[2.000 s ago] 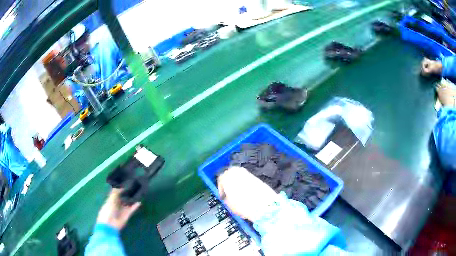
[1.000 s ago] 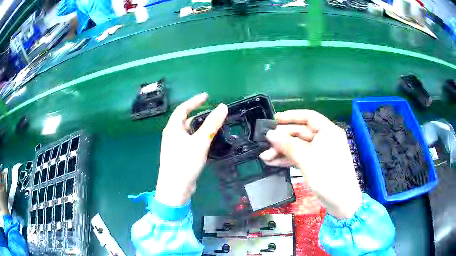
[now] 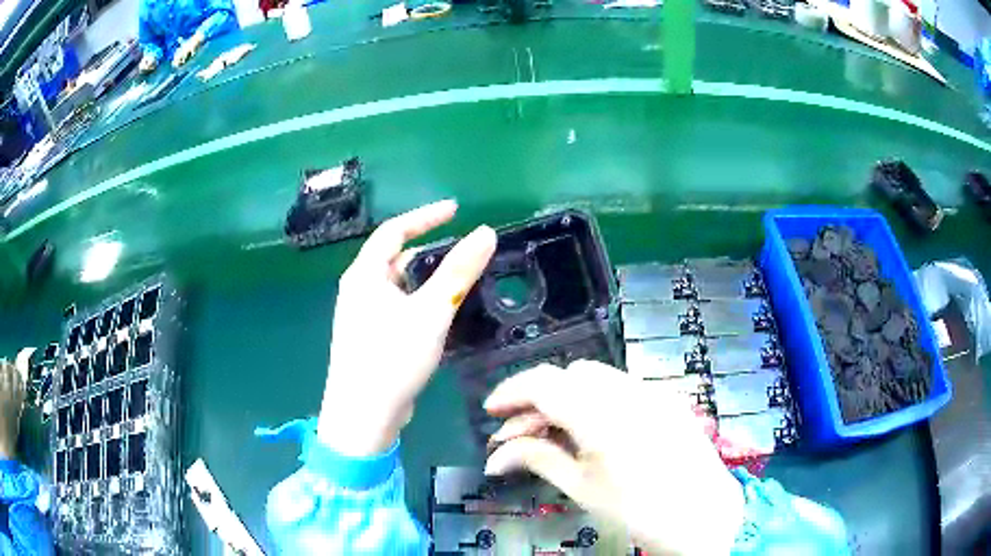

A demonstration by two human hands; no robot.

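Observation:
An open black two-part housing (image 3: 554, 272) lies in front of me, its upper half showing a square opening. My left hand (image 3: 397, 315) grips its upper left edge, thumb inside the rim. My right hand (image 3: 609, 451) is over the lower half and hides much of it. Its fingers are curled, and I cannot tell if they hold anything. Silvery plates with black hook marks (image 3: 462, 534) lie below the housing. More plates (image 3: 657, 320) lie between the housing and the blue bin (image 3: 802, 358), which holds a heap of small dark pieces (image 3: 858, 315).
Clear blister trays (image 3: 163, 434) and a loose pale strip (image 3: 215, 508) lie left. Black housings lie beyond, one left (image 3: 328, 206), another right (image 3: 904, 193). A crumpled clear bag (image 3: 956, 291) is beyond the bin. Another person's hand (image 3: 11, 404) shows at the left edge.
My right hand has moved from the upper half, where it held a dark piece, down over the lower half. The piece no longer shows. My left hand keeps its grip.

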